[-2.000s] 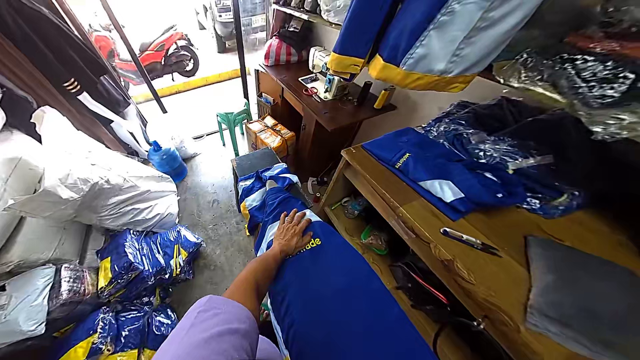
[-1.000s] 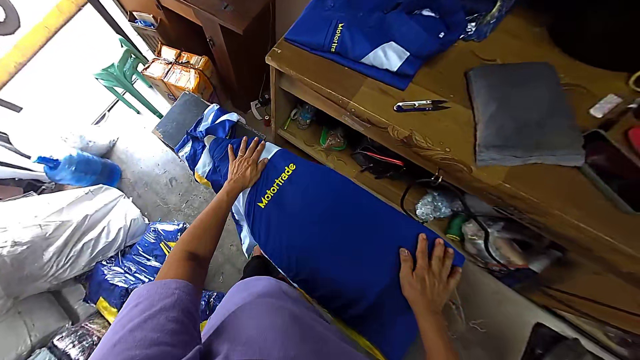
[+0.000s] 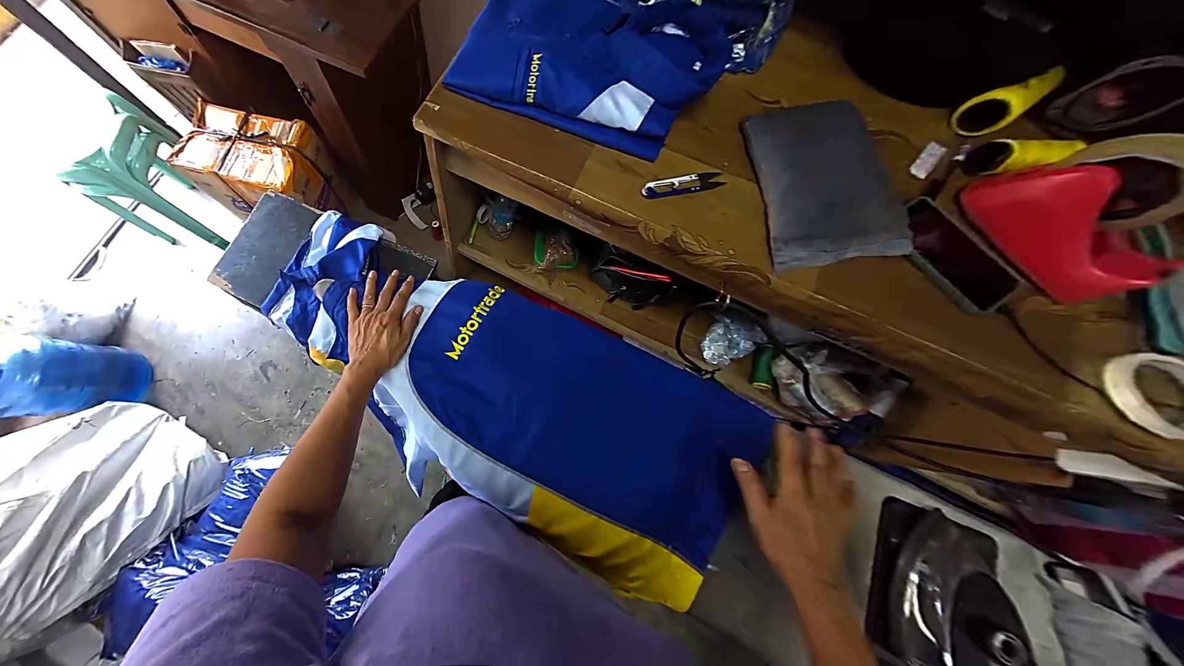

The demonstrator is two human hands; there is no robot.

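Observation:
A blue shirt with light-blue and yellow panels and yellow lettering lies spread over a narrow board. My left hand rests flat on its light-blue part, fingers a little apart, beside the bunched part of the garment. Near the shirt's right end is my right hand, blurred, fingers apart and holding nothing; whether it touches the cloth I cannot tell. On the wooden counter alongside lie thread snips, a folded grey cloth and a folded blue garment.
The counter has shelves below with bags and black cables. A phone, a red plastic object, yellow cones and a tape roll lie at right. At left are a green stool, taped boxes and white sacks.
Two seconds ago only my left hand showed, on the shirt; a second ago my right hand was on its right end. My right hand has since shifted. The view has swung toward the right.

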